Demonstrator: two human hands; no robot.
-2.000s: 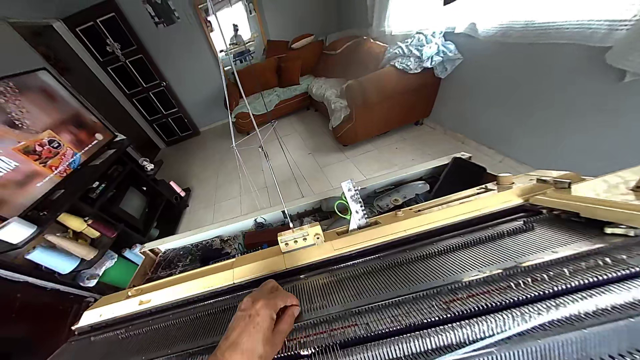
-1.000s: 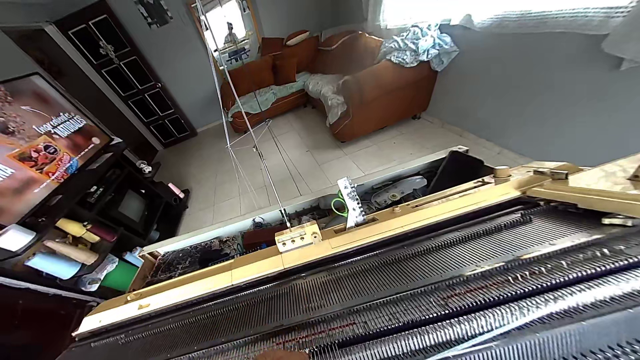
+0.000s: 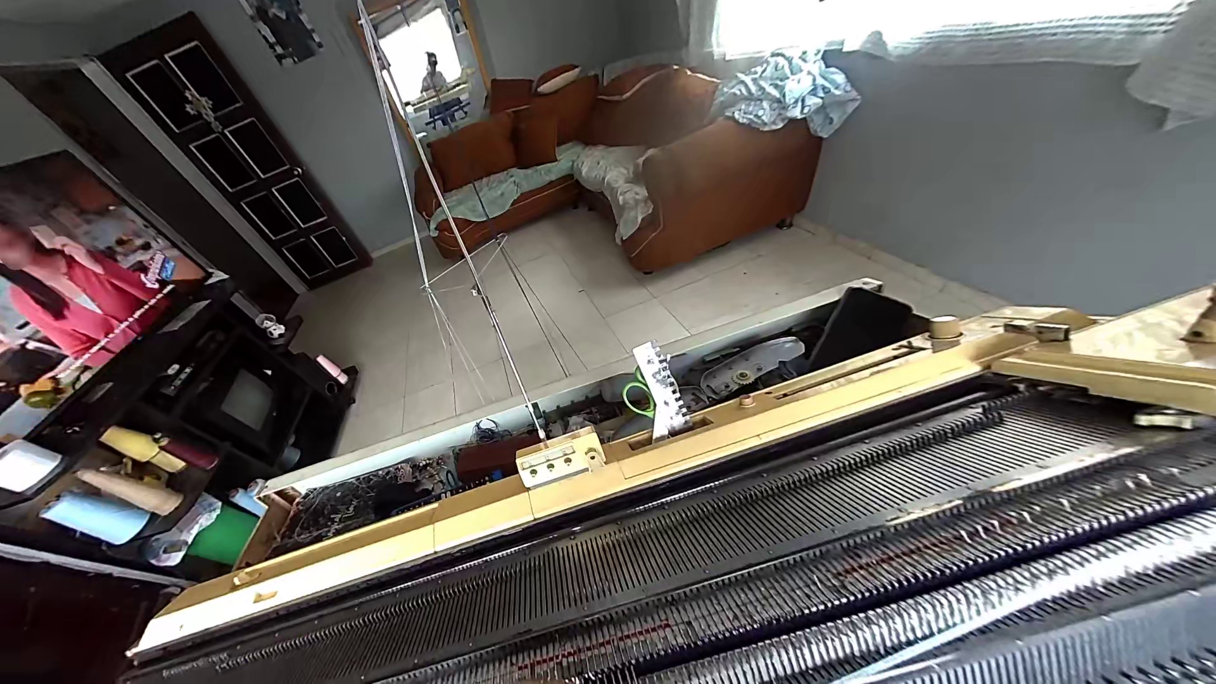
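Neither of my hands can be made out now; only a small skin-coloured sliver touches the bottom edge of the view. A knitting machine's black needle bed (image 3: 608, 560) runs diagonally across the lower part, with rows of metal needles. Its cream rear rail (image 3: 494, 508) carries a small cream block with round holes (image 3: 559, 458), from which a thin yarn mast (image 3: 494, 323) rises. A white toothed strip (image 3: 662, 389) stands in the rail. At the right, the cream carriage (image 3: 1111, 375) sits over the bed.
Behind the rail, a long open tray (image 3: 456, 408) holds green-handled scissors (image 3: 638, 391) and assorted parts. Yarn cones (image 3: 128, 489) lie on a dark shelf unit (image 3: 190, 399) at left, beside a television (image 3: 90, 266). A brown sofa (image 3: 722, 180) stands beyond the tiled floor (image 3: 579, 294).
A hand that rested on the needle bed at lower centre two seconds ago has moved down out of view. The carriage looks unmoved at the right.
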